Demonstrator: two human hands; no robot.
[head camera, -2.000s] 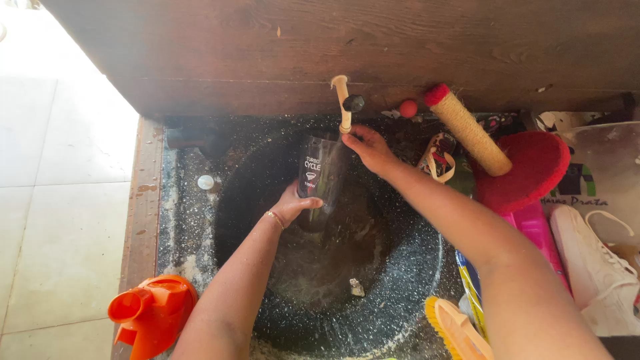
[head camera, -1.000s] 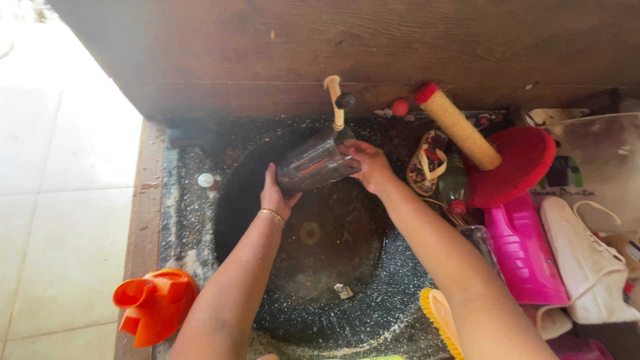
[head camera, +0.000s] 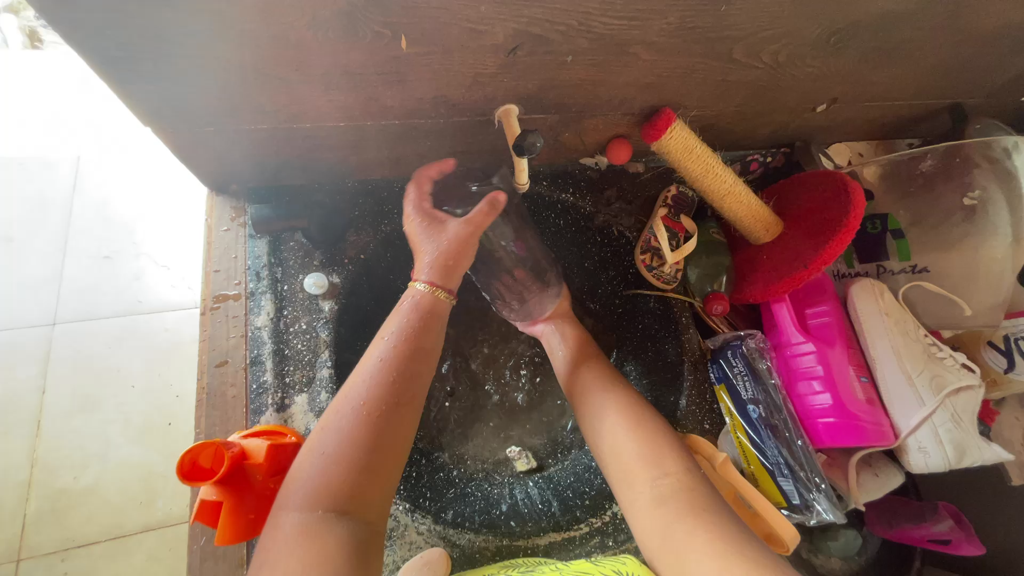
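A clear, dark-tinted plastic container (head camera: 516, 256) is tilted over the round basin of a black speckled sink (head camera: 480, 496), its upper end close to the beige tap (head camera: 513, 148) with a black knob. My right hand (head camera: 544, 308) supports it from beneath at its lower end, the fingers seen through the plastic. My left hand (head camera: 448, 220) is at its upper end, fingers and thumb spread apart; whether it touches the container cannot be told. A small pale crumpled piece (head camera: 522, 458) lies in the basin.
Orange plastic part (head camera: 248, 480) on the left edge; white cap (head camera: 316, 283) on the sink. At right: flip-flop (head camera: 666, 240), sisal post (head camera: 720, 180) on a red base, red ball (head camera: 618, 150), green bottle (head camera: 709, 264), magenta jug (head camera: 824, 368), white sneaker (head camera: 920, 384), packaged roll (head camera: 768, 424).
The container has been turned, its upper end now toward the upper left. My right hand has moved from near the tap to its lower end; my left hand has moved up and spread its fingers.
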